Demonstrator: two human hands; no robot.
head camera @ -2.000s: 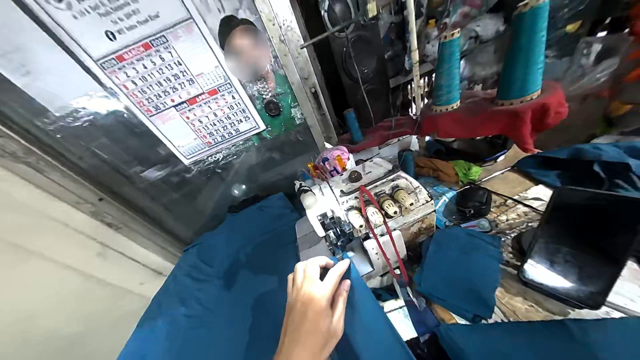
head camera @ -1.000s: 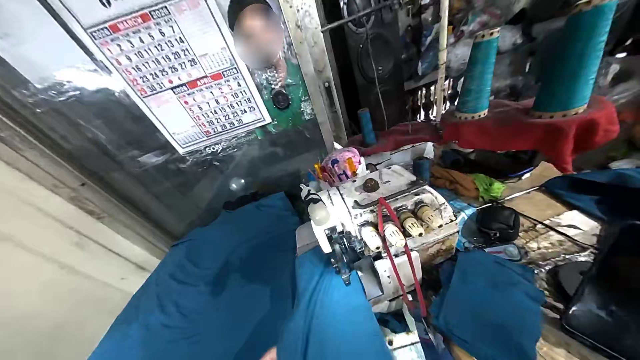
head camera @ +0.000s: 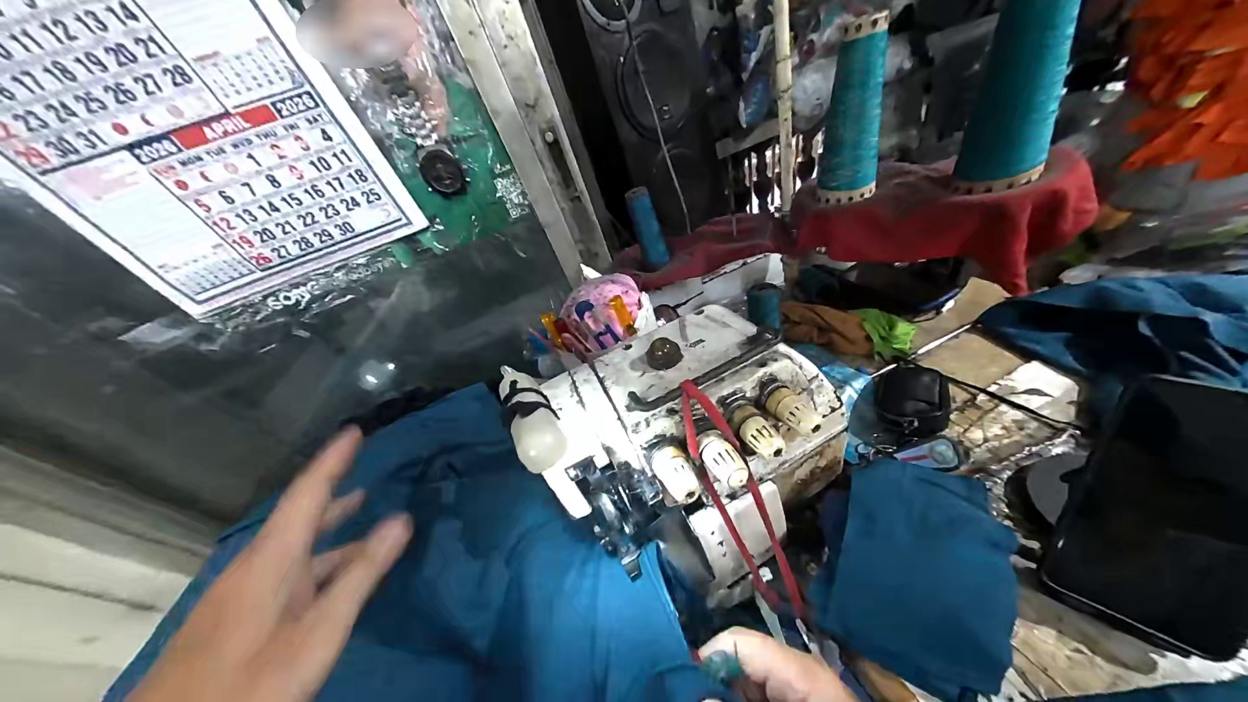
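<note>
Blue fabric (head camera: 546, 595) spreads over the left and middle, its edge running under the needle area of a white overlock sewing machine (head camera: 697, 361). Above the cloth on the left is my left hand (head camera: 292, 575), fingers apart, holding nothing. At the bottom, my right hand (head camera: 770, 663) pinches the fabric's edge just in front of the machine, partly cut off by the frame. A red cord (head camera: 721, 497) loops down over the machine's tension dials (head camera: 721, 458).
Teal thread cones (head camera: 853, 117) stand on a red cloth (head camera: 946, 219) behind. To the right lie a folded blue fabric piece (head camera: 916, 565), a small black pouch (head camera: 912, 400) and a black tablet-like device (head camera: 1160, 517). A calendar (head camera: 283, 185) hangs on the wall panel at left.
My left hand has come into view, raised above the cloth. My right hand now shows at the fabric's edge. The view has moved nearer to the machine.
</note>
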